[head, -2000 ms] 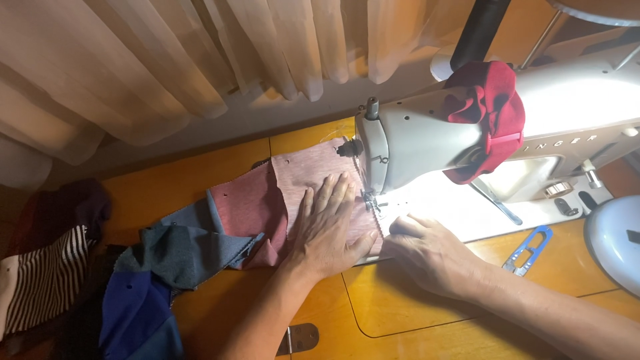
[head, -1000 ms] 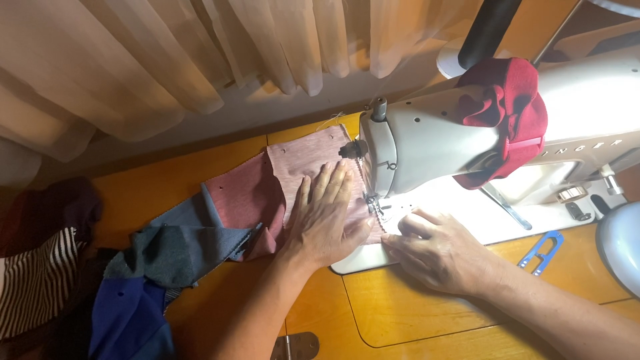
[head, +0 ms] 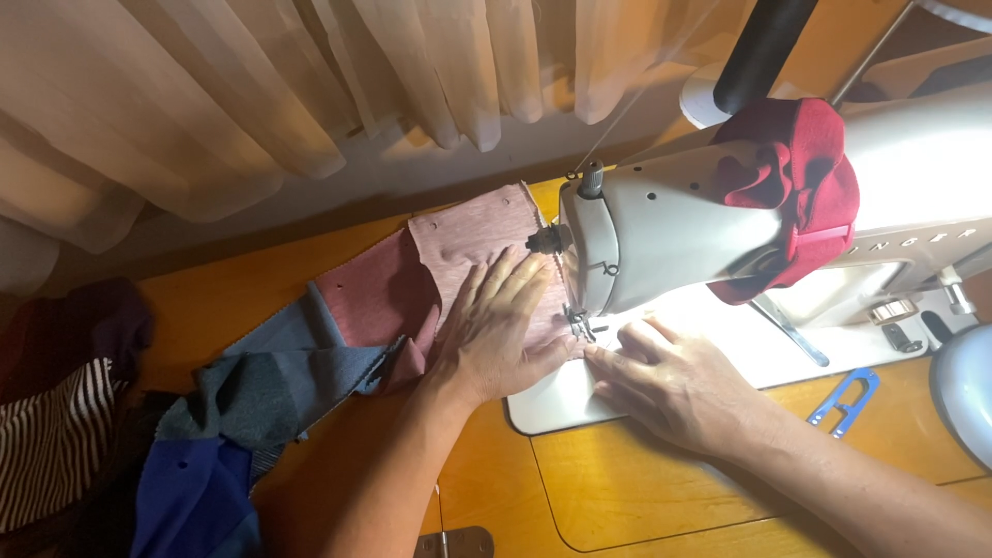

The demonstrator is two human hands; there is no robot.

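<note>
A white Singer sewing machine [head: 674, 225] stands at the right, its lamp lighting the bed. Pale pink fabric [head: 473, 225] lies with its right edge at the presser foot [head: 578, 319]. My left hand [head: 504, 325] rests flat on this fabric, fingers spread, left of the foot. My right hand [head: 666, 372] is on the bed just right of the foot; its index fingertip touches the fabric's near corner and its other fingers are bent. Joined to the pink piece, a chain of dark pink [head: 372, 291], grey-blue and blue patches [head: 182, 488] trails left.
A red fabric band [head: 821, 186] wraps the machine's arm. Blue thread snips [head: 845, 403] and a metal tool [head: 790, 333] lie at the right. Striped fabric [head: 54, 442] sits far left. Curtains [head: 434, 70] hang behind the wooden table [head: 635, 480], near a black cylinder [head: 763, 58].
The pink fabric has moved toward me past the presser foot, and less of it shows on the near side. Both hands stay beside the foot, the left one still flat on the fabric.
</note>
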